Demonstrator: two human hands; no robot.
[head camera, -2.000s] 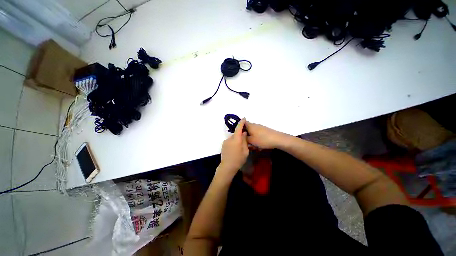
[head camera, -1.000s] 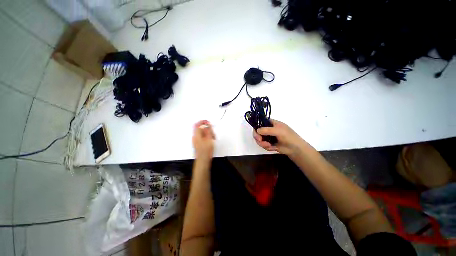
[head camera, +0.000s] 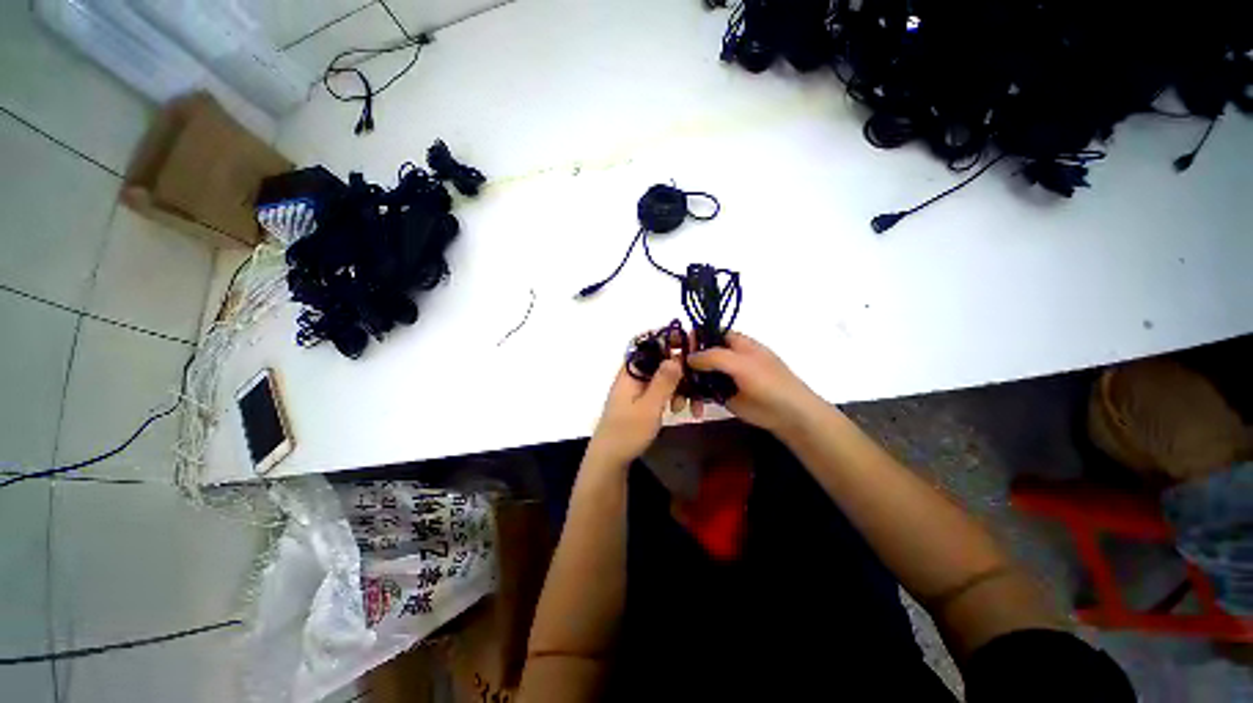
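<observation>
A coiled black cable (head camera: 710, 298) stands out from my right hand (head camera: 749, 381), which grips it at its lower part near the table's front edge. My left hand (head camera: 639, 405) is close beside it, with black cable loops (head camera: 646, 359) between its fingers. The fingertips of both hands nearly meet, and dark cable lies between them. Whether the two parts are one cable is hidden by the fingers. A round black coil (head camera: 662, 208) with a loop and two tails lies just beyond my hands. A thin dark strand (head camera: 520, 319) lies alone to the left.
A large black cable heap (head camera: 989, 83) lies at the back right, a smaller heap (head camera: 371, 254) at the left by a cardboard box (head camera: 206, 168). A smartphone (head camera: 264, 423) lies near the left table end (head camera: 454, 398). A woven sack (head camera: 378, 584) is below. A red stool (head camera: 1099, 563) is at right.
My left hand was empty and apart a second ago; it has come in beside my right hand and now holds loops. The thin strand now shows clearly on the table. The camera view has shifted.
</observation>
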